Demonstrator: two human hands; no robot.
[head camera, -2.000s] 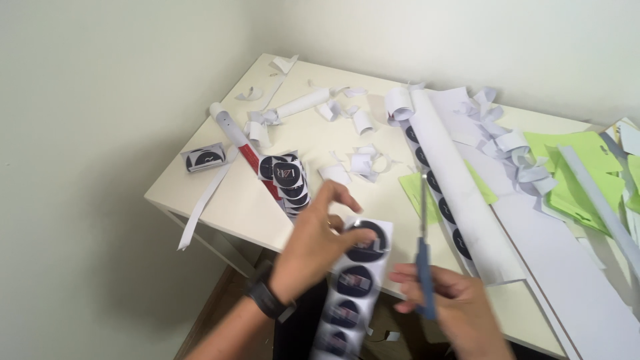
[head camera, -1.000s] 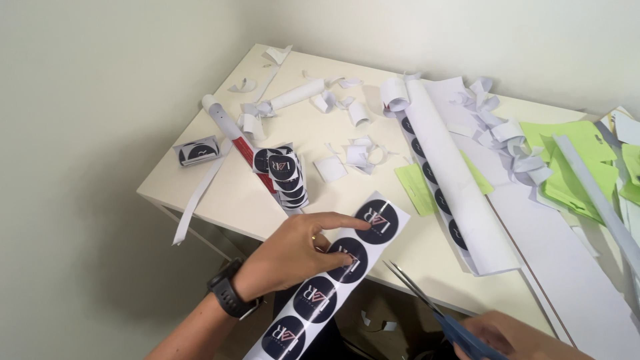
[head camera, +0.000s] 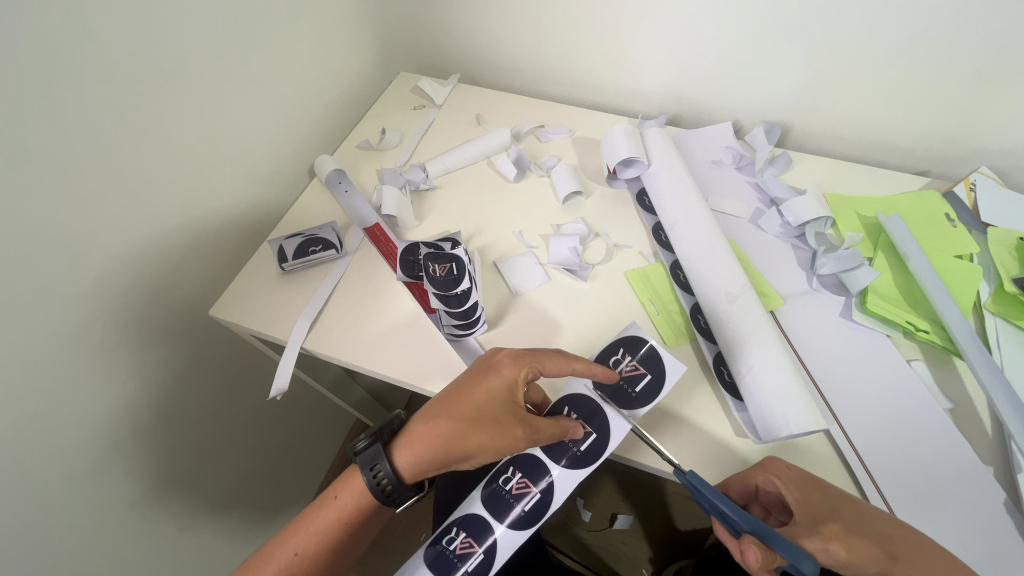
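My left hand (head camera: 500, 408), a black watch on its wrist, pinches a strip of round dark stickers (head camera: 516, 492) on white backing, its index finger resting on the end sticker. In my right hand (head camera: 776, 512) are blue-handled scissors (head camera: 704, 496); their blades lie across the backing between the end sticker and the one below it. Beyond my left hand, a stack of cut stickers (head camera: 452, 288) stands on the white table (head camera: 560, 336), partly over a strip with a red section (head camera: 388, 252). Another small bundle of stickers (head camera: 308, 246) lies near the left edge.
Curled paper scraps (head camera: 568, 248) are scattered over the table. A long roll of white paper (head camera: 720, 296) with more round stickers lies at the right, over a green card (head camera: 660, 304). Farther right are white sheets (head camera: 872, 360) and several green pieces (head camera: 920, 272). Scraps (head camera: 622, 522) lie below the table.
My right hand has brought the scissors from beside the strip onto it, between two stickers. The strip was lower and more upright two seconds ago, and my left hand now holds it slanted.
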